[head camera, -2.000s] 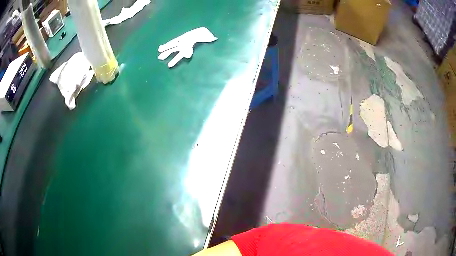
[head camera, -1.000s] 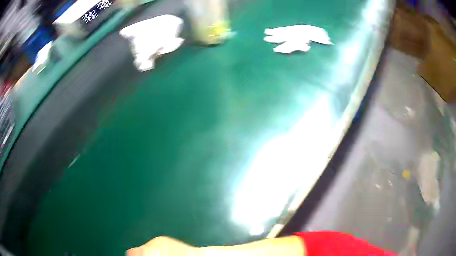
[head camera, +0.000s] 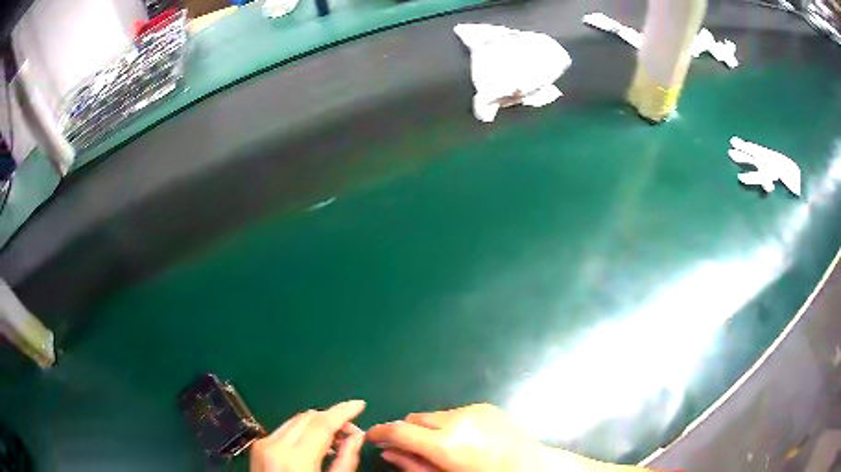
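Observation:
A small black box-shaped unit (head camera: 217, 415) lies on the green bench top (head camera: 369, 304) at the lower left. My left hand (head camera: 309, 441) is just right of it at the bottom edge, fingers bent, partly cut off by the edge. My right hand (head camera: 456, 441) comes in from the right, its fingertips meeting those of my left hand. The fingertips are close together, and whether something small is between them cannot be told.
A whitish post (head camera: 669, 55) with a yellowish foot stands at upper right, another (head camera: 26, 323) at far left. A crumpled white cloth (head camera: 516, 69) lies on the dark belt (head camera: 277, 120). A white glove (head camera: 767, 168) lies right. A silvery wire rack (head camera: 129, 83) is upper left.
The view has swung left, so glove, cloth and post now sit further right. Both hands and the black unit have come into view; earlier only one forearm or wrist showed.

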